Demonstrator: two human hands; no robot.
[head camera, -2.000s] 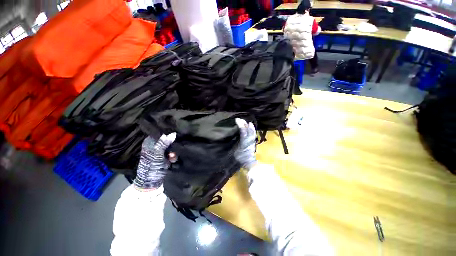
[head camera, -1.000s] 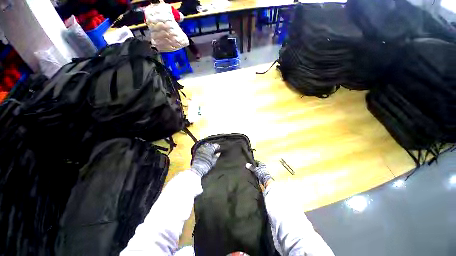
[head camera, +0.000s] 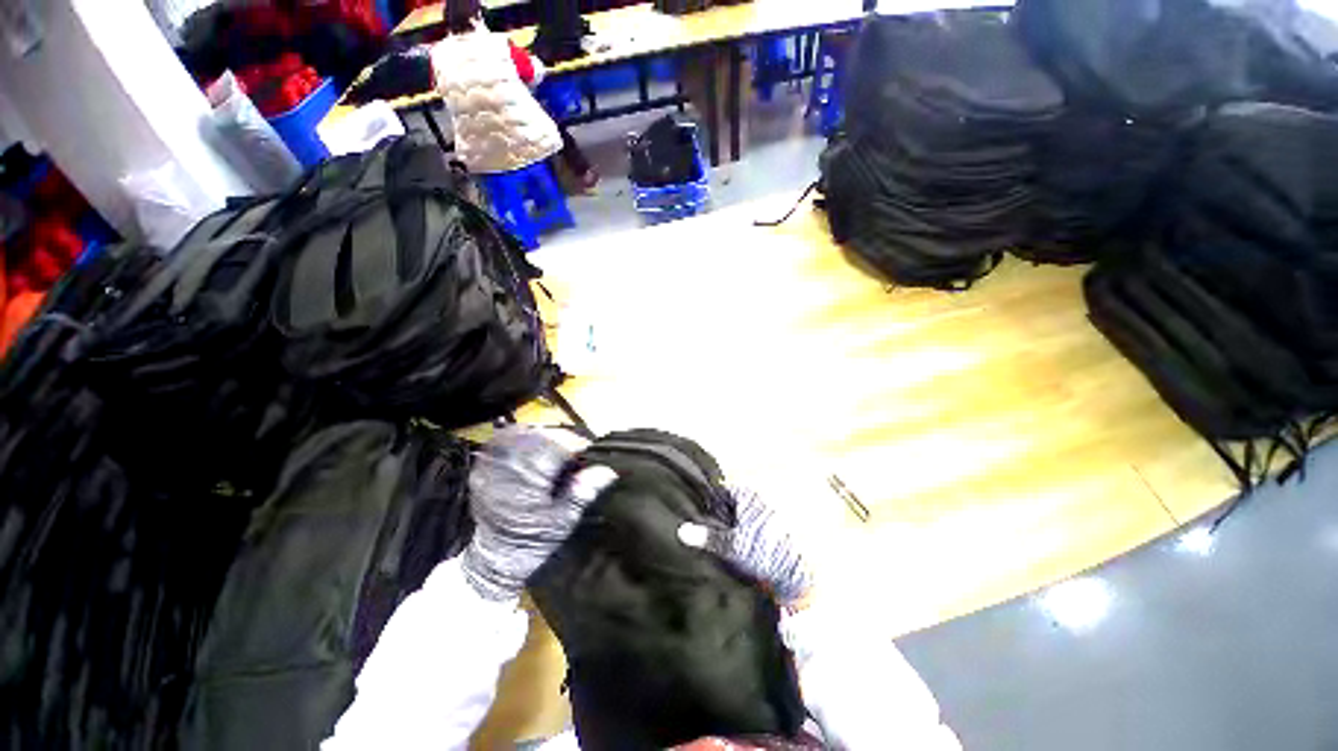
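A dark olive-black backpack (head camera: 668, 609) lies in front of me at the near edge of the yellow table (head camera: 969, 426), its rounded top pointing away. My left hand (head camera: 525, 499), in a grey-white striped knitted glove, grips its upper left edge, with a pale thumb tip on the fabric. My right hand (head camera: 756, 543), in the same kind of glove, holds the upper right side; its fingers are partly hidden by the bag. Thread snips (head camera: 848, 497) lie on the table right of the bag.
A pile of backpacks with straps showing (head camera: 396, 279) stands at left, and another olive backpack (head camera: 294, 587) lies nearer. Dark stacked backpacks (head camera: 939, 147) stand at right, tails hanging over the edge. A person in a pale vest (head camera: 492, 103) sits beyond, by a blue crate (head camera: 671, 184).
The view has swung right from the left piles, and the held backpack is now at the near table edge. Over the last second, my hands have shifted their grip around its top.
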